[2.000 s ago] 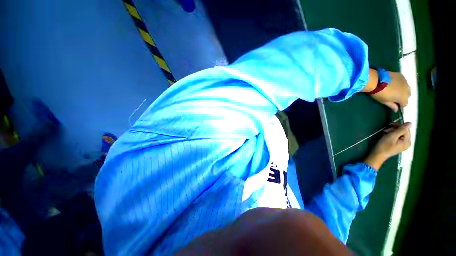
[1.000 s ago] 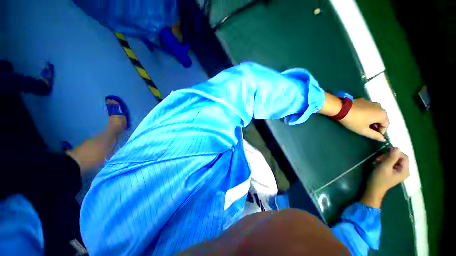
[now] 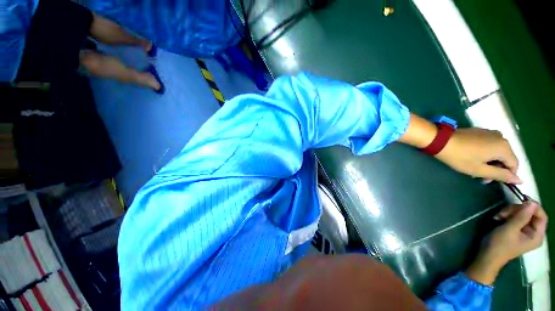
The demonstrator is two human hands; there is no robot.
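Observation:
My left hand [image 3: 487, 155], bare, with a dark red and blue wrist band [image 3: 439, 138], is closed on thin dark tweezers [image 3: 516, 191]. The tweezers slant down and right over the bench mat [image 3: 389, 176], beside the white edging. My right hand [image 3: 517, 232], bare, is just below, its thumb and finger pinched on a small dark part at the tweezers' tip. The part is mostly hidden by the fingers and too small to make out. The two hands are close together but apart.
White edging [image 3: 496, 127] separates the mat from a green belt [image 3: 517, 79]. Dark cords [image 3: 283, 27] and a small yellowish item [image 3: 388, 11] lie toward the top. A person in a blue smock [image 3: 176, 24] is at upper left. Red-striped stacks [image 3: 30, 261] are at lower left.
The view has shifted, showing more of the mat and the stacks. The tweezers now show clearly between my hands. My hands appear lower and farther right in the picture.

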